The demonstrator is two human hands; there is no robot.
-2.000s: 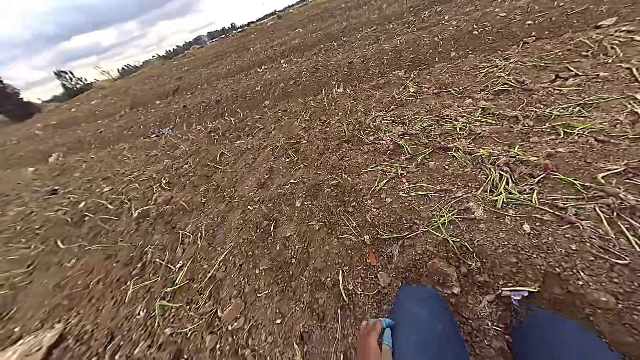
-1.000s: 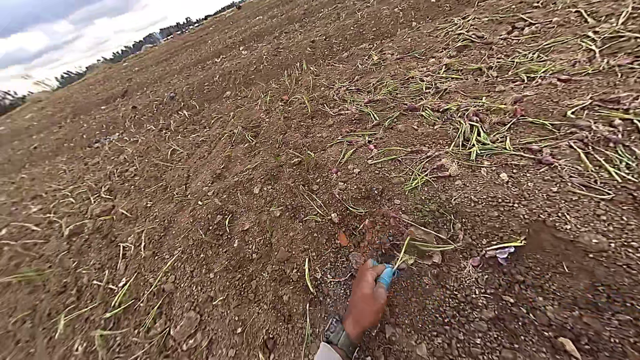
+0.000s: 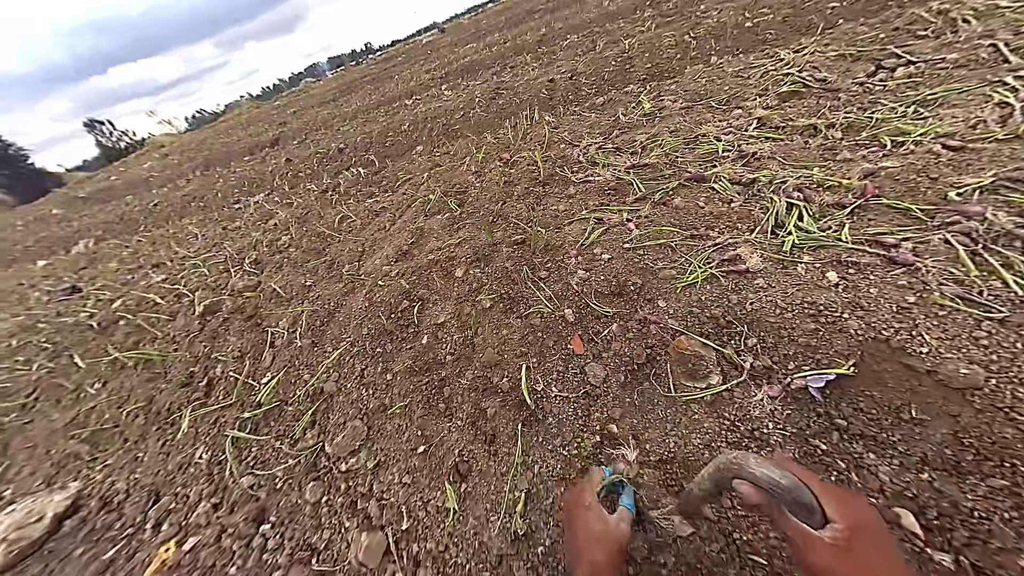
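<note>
Low in the head view, my left hand (image 3: 596, 524) reaches to the soil, with blue wrapping on its thumb and finger. Its fingertips curl around a small plant with pale roots (image 3: 624, 454). Close on its right, my right hand (image 3: 840, 524) is closed on a curved, worn tool handle (image 3: 752, 472); the tool's far end is not clearly seen. Beyond the hands a loose onion stalk (image 3: 712, 390) lies by a flat brown stone (image 3: 693, 362). Farther right is a small onion with a green stalk (image 3: 824, 371).
Pulled red onions with green tops (image 3: 800, 220) lie scattered at the upper right. A large pale rock (image 3: 32, 520) sits at the lower left, and an orange shard (image 3: 577, 344) lies ahead. Uneven soil with stones and dry stalks stretches to trees (image 3: 112, 140).
My right hand has come into view with the curved handle. My left hand, seen at a green stalk one second ago, is now lower in the view at the rooted plant.
</note>
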